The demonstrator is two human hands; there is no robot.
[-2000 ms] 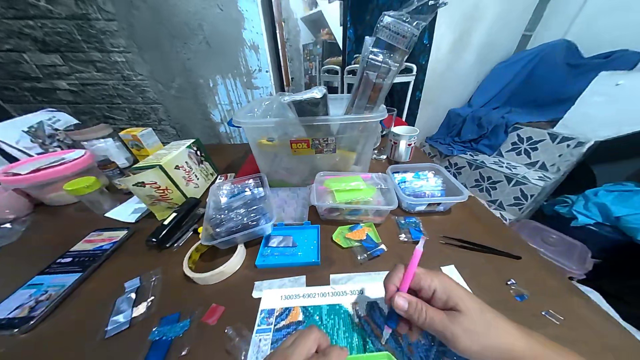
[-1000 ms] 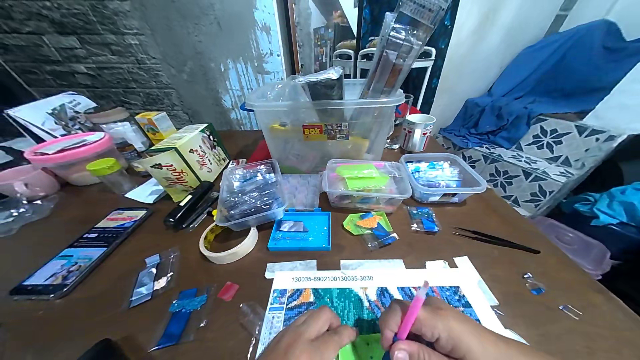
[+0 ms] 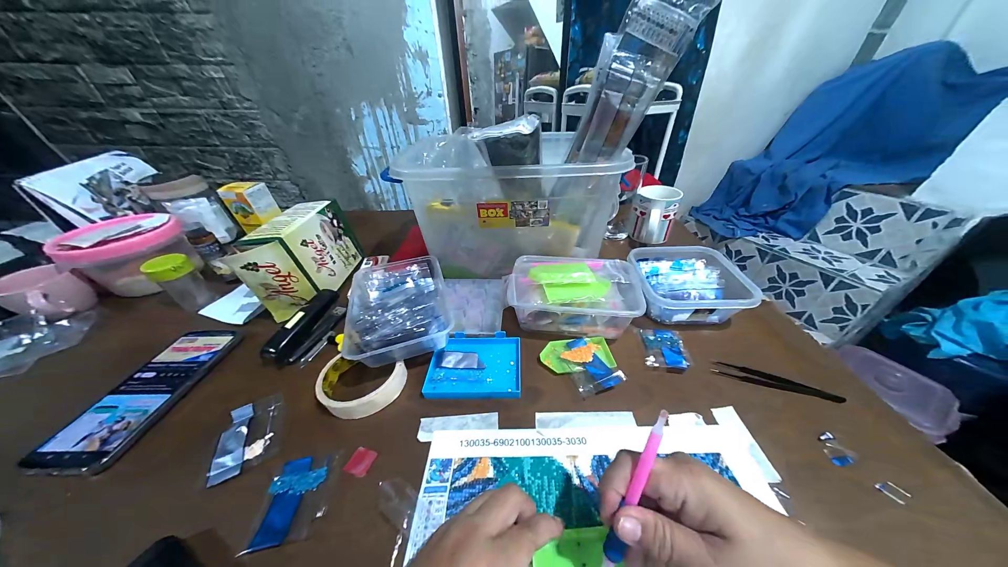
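Note:
My right hand (image 3: 685, 512) holds a pink diamond-painting pen (image 3: 646, 465) with a dark blue grip, tilted, its blue end down by a green tray (image 3: 573, 546). Beside the tray's left edge is my left hand (image 3: 496, 528), fingers curled; whether it grips the tray cannot be told. Both hands lie over a diamond-painting canvas (image 3: 551, 480) with blue, teal and orange areas, its top edge near strips of white tape (image 3: 584, 420). Beyond the canvas lie a blue tray (image 3: 488, 368) and a green tray (image 3: 555, 354) with small bead packets on it.
Black tweezers (image 3: 780, 383) lie at right. A tape roll (image 3: 362, 394), a smartphone (image 3: 134, 402) and small plastic packets (image 3: 291, 500) are at left. Behind stand plastic containers (image 3: 579, 311) of packets, a large clear storage box (image 3: 512, 189) and a mug (image 3: 655, 214).
The view has shifted somewhat. Two seconds ago my right hand and the pen were farther from my left hand; they are now closer together over the canvas.

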